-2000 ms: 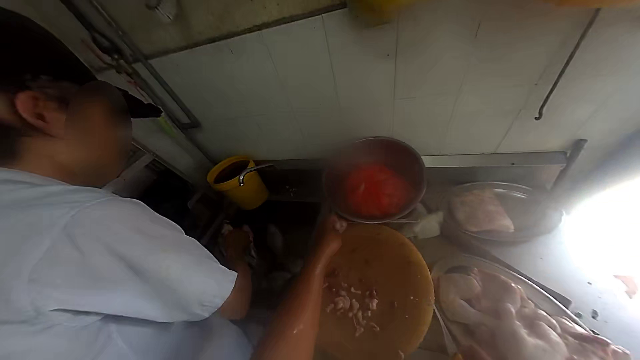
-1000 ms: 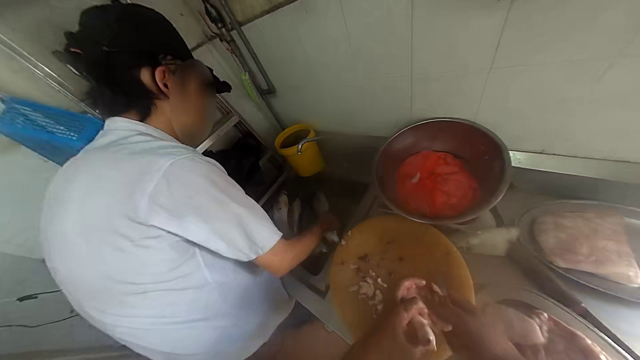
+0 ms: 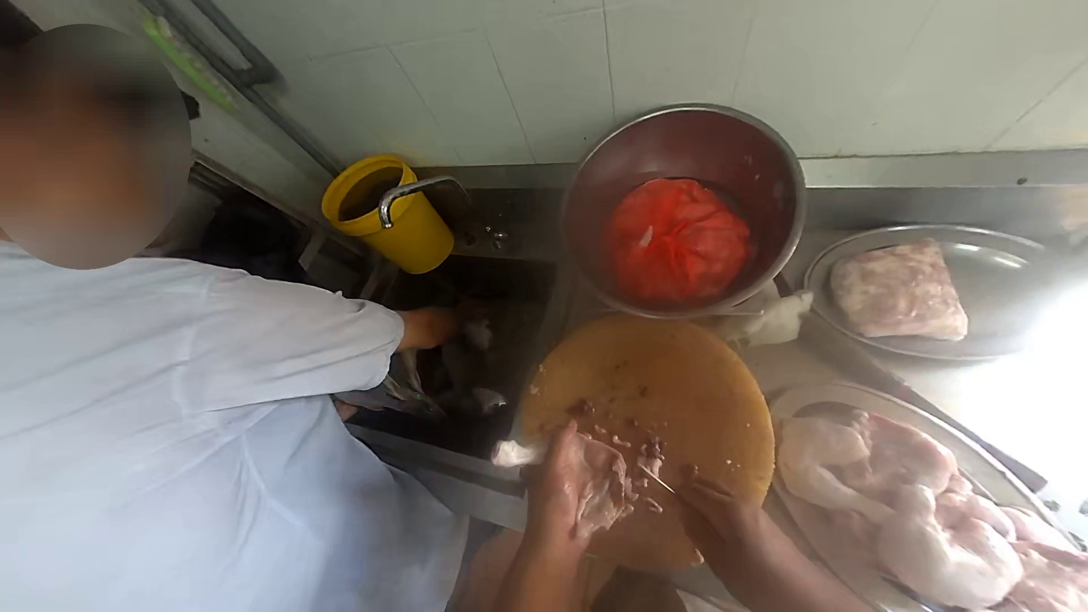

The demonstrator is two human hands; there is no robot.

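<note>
My left hand (image 3: 557, 480) grips a raw chicken leg (image 3: 602, 484) over the lower left of a round chopping board (image 3: 663, 365); its pale bone end (image 3: 513, 453) sticks out to the left. My right hand (image 3: 718, 514) is closed around a thin tool, probably a knife, whose narrow blade (image 3: 657, 479) points up and left toward small meat scraps (image 3: 653, 450). Most of the tool is hidden by the hand. More scraps lie scattered on the board. Several raw chicken pieces (image 3: 943, 527) rest on an oval metal tray (image 3: 816, 395) to the right.
Behind the board stands a metal bowl (image 3: 586, 170) with a red plastic bag (image 3: 680, 242). A metal platter (image 3: 1003, 297) holds a pale block of meat (image 3: 897, 289). At left, a co-worker's arm (image 3: 429, 327) reaches into a dark sink (image 3: 510, 289), near a yellow bucket (image 3: 412, 229) and faucet (image 3: 416, 189).
The chicken leg is now at the board's lower left; one second ago both my hands were together at its lower right. The thin blade now shows at my right hand. The view has shifted.
</note>
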